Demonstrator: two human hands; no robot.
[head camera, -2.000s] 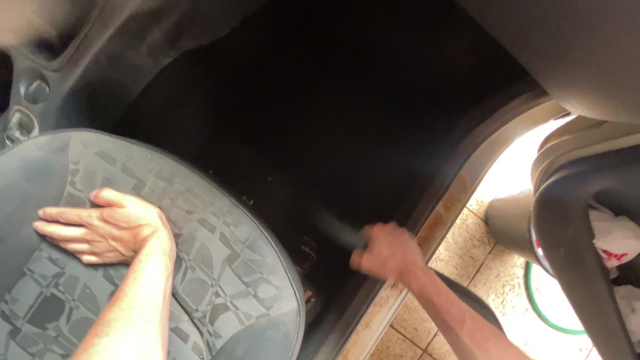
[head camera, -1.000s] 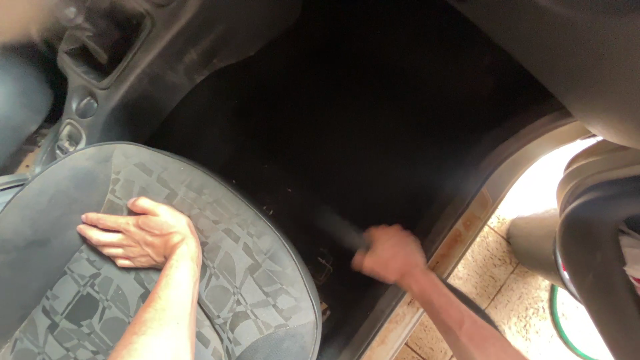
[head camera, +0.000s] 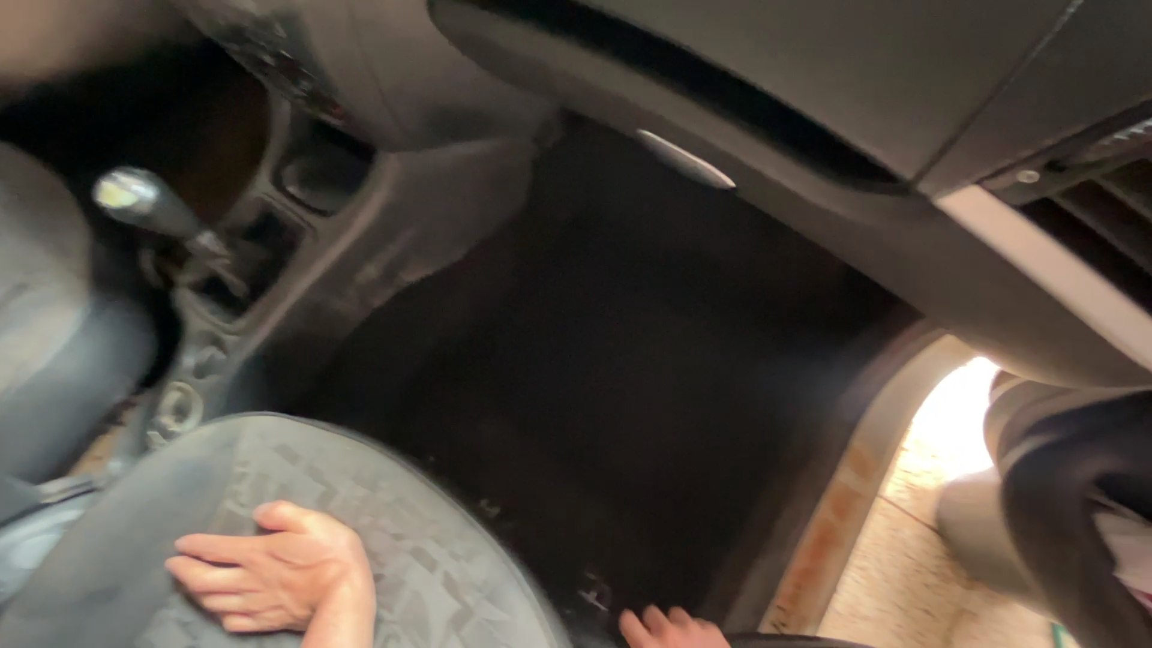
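My left hand (head camera: 283, 571) rests flat on the patterned grey fabric of a car seat cushion (head camera: 432, 549), its fingers pointing left. At the bottom edge of the view is my right hand (head camera: 670, 627), partly cut off, over the dark footwell floor (head camera: 621, 405) beside the door sill. Its fingers are curled, and whether it holds anything is hidden. A black curved thing lies just right of it. Small bits of debris show on the dark floor near the seat's front edge.
A gear lever (head camera: 148, 202) stands in the centre console at left. The dashboard with its glovebox (head camera: 765, 81) spans the top. At right are the worn door sill (head camera: 832, 522), the open door (head camera: 1062, 459), a grey bucket-like container (head camera: 981, 531) and floor tiles.
The view has swung up toward the dashboard. My left hand stays on the seat. My right hand, seen earlier gripping a blurred dark tool over the footwell, is now at the bottom edge.
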